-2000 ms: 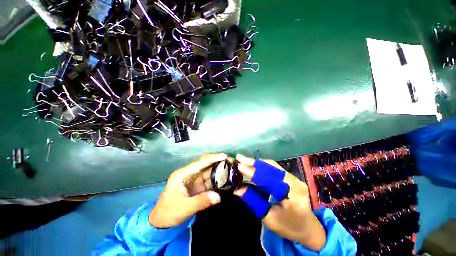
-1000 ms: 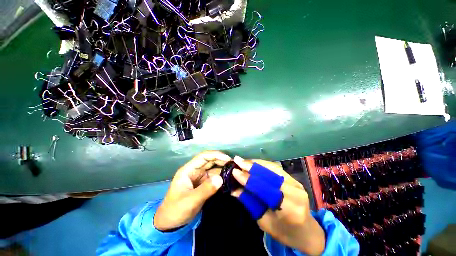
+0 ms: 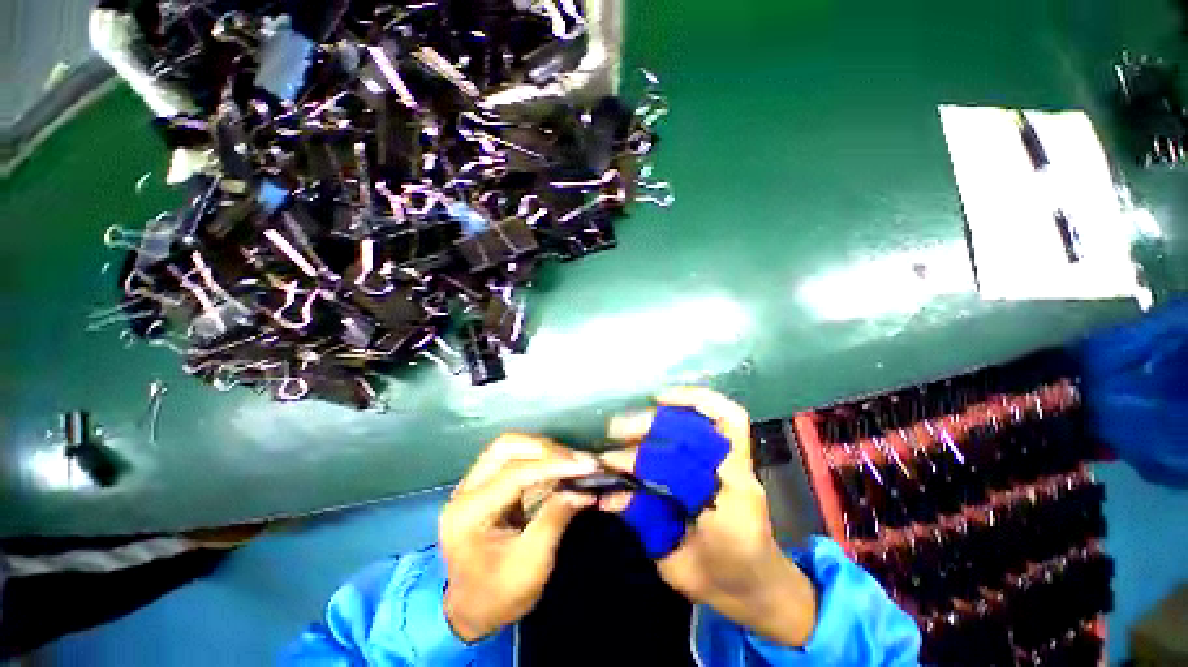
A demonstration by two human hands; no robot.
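A small dark workpiece [image 3: 602, 482] is held between both hands at the bench's front edge, seen nearly edge-on as a thin dark shape. My left hand [image 3: 511, 521] grips its left end between thumb and fingers. My right hand [image 3: 717, 515], with blue wraps on its fingers, holds its right end. The fingers hide much of the piece. A large heap of binder clips [image 3: 378, 248] lies on the green bench at the upper left, spilling from a bin with an off-white rim [image 3: 128, 63].
A white sheet [image 3: 980, 235] bearing two small black strips lies at the right. A red tray [image 3: 823, 485] with rows of clipped assemblies stands below the bench edge. A single clip [image 3: 81, 437] lies far left. Blue cloth [image 3: 1153, 404] shows at the right edge.
The dark piece was rounded with a pale centre, then turned; it now shows thin and nearly level. Both hands have shifted around it. The view has moved slightly.
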